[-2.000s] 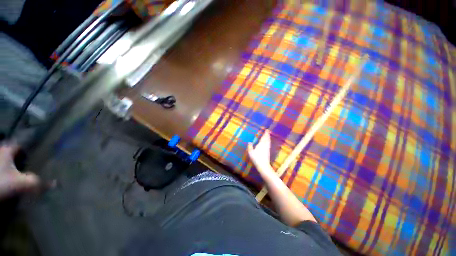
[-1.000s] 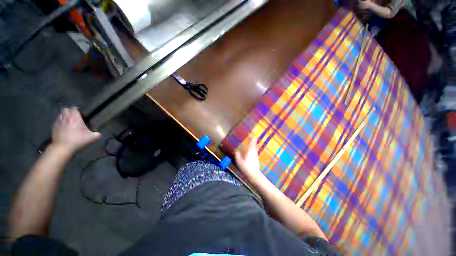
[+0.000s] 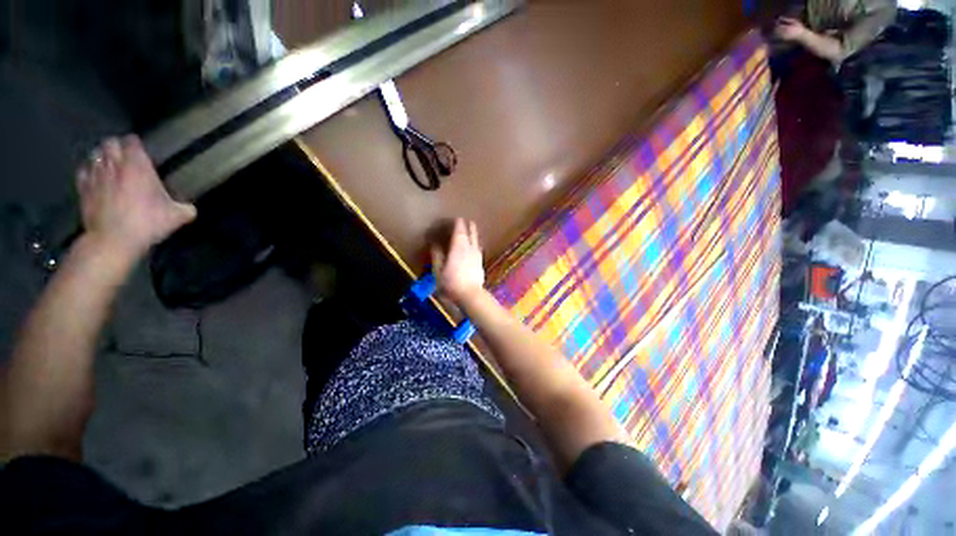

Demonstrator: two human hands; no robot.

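My left hand (image 3: 126, 199) is at the near end of the long silver metal rail (image 3: 283, 110), closed over it. My right hand (image 3: 458, 262) rests at the near table edge, beside the corner of the plaid fabric (image 3: 629, 251) and above the blue clamps (image 3: 425, 298). Its thumb and fingers are apart and no held thing shows; its palm side is hidden. The fabric shears (image 3: 419, 152) lie on the brown tabletop between the rail and the cloth, black handles towards me.
The brown tabletop (image 3: 524, 115) has a pale yellowish edge. Another person's hand (image 3: 791, 29) is at the far end of the cloth. A dark round object (image 3: 210, 257) is low beside the table at left. Strip lights and hanging cables show at right.
My right hand has moved from the cloth's edge towards the rail, to the clamps. My view has turned; the rail and left hand appear higher. The wooden sticks no longer show clearly.
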